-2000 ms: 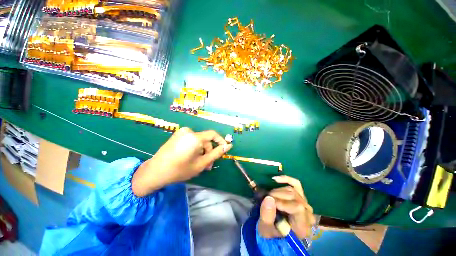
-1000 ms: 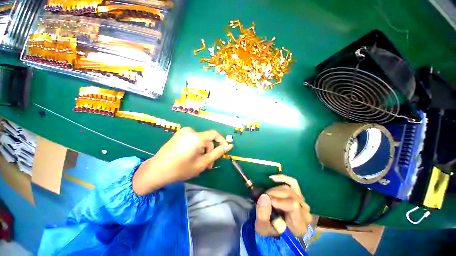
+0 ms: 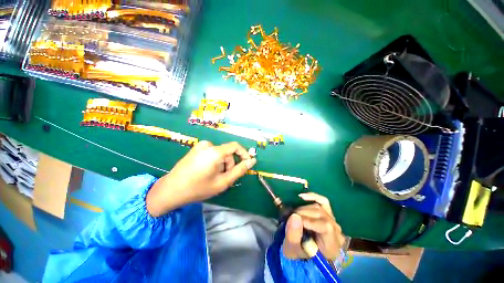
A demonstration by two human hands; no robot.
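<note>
My right hand (image 3: 314,228) holds a soldering iron (image 3: 271,192) like a pen, its metal tip at the left end of a long orange flex strip (image 3: 284,177) on the green mat. My left hand (image 3: 213,168) pinches its thumb and forefinger at that same end; a small pale bit shows at the fingertips. What exactly they grip is too small to tell. A thin solder wire (image 3: 99,145) runs across the mat towards my left hand. Joined flex assemblies (image 3: 108,114) and another group of flexes (image 3: 211,112) lie in rows beyond my left hand.
A heap of small flex pieces (image 3: 271,63) lies at the back. Clear blister trays (image 3: 176,83) stand upper left. At right are a fume fan (image 3: 387,103), a tape roll (image 3: 362,163), a blue soldering station (image 3: 446,166), a yellow sponge (image 3: 477,203) and a white loop (image 3: 457,235). Cardboard boxes (image 3: 52,185) sit below.
The iron's tip has shifted slightly at the strip's left end. My left hand has hardly moved. The things at right appear slightly further left in the view.
</note>
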